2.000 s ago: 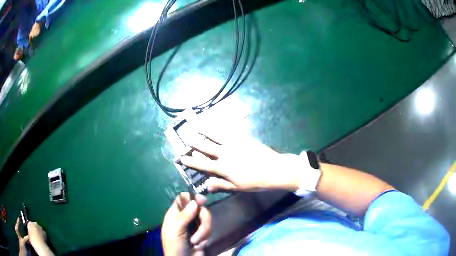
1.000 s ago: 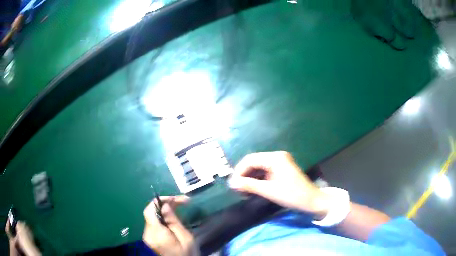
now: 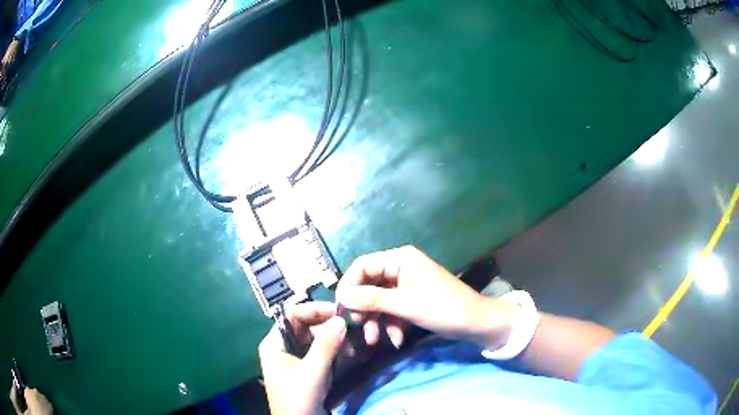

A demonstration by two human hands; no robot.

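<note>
A light grey-white housing lies on the green table, with an open window at its far end and dark slotted bays at its near end. Black cables loop away from its far end. My left hand is at its near edge, holding a slim dark tool upright in the fingers. My right hand, with a white wristband, is just right of the near corner. Its fingertips meet my left fingertips and pinch a tiny dark reddish piece, mostly hidden.
A small grey-and-dark unit lies alone at the left. Another person's hand holds a dark item at the lower left. A raised dark divider crosses the table. More black cables lie at the upper right.
My right hand has come off the housing, uncovering its slotted bays, and now meets my left fingertips. The slim tool has come into view in my left hand. The whole view has shifted.
</note>
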